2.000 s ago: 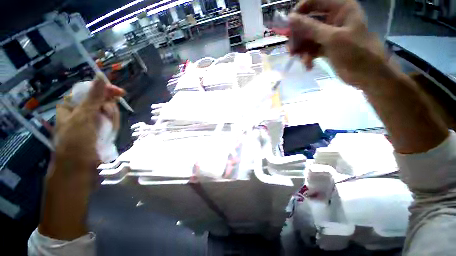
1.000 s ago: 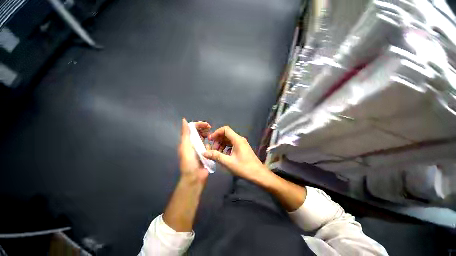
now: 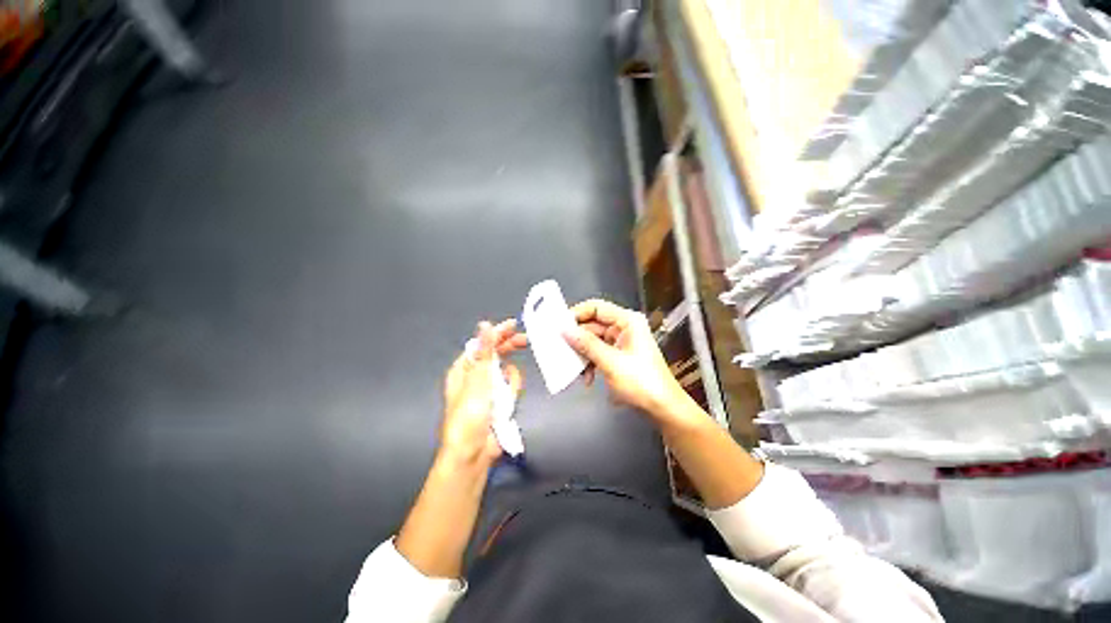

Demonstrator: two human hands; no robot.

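My right hand holds a small white tag with a slot hole near its top, between thumb and fingers. My left hand, just to its left, holds more white tags, seen almost edge-on, against its palm. How many they are cannot be told. Both hands are low in front of me, above the floor.
Tall stacks of white cut-piece bundles with red ties stand on the right. A table with a pale brown edge and a metal frame is beside them. Dark grey floor lies below my hands. Blurred metal legs show at the left.
My right hand has drawn one tag away from those in my left hand and holds it up. The view has shifted, with more of the table frame and bundle stacks showing on the right.
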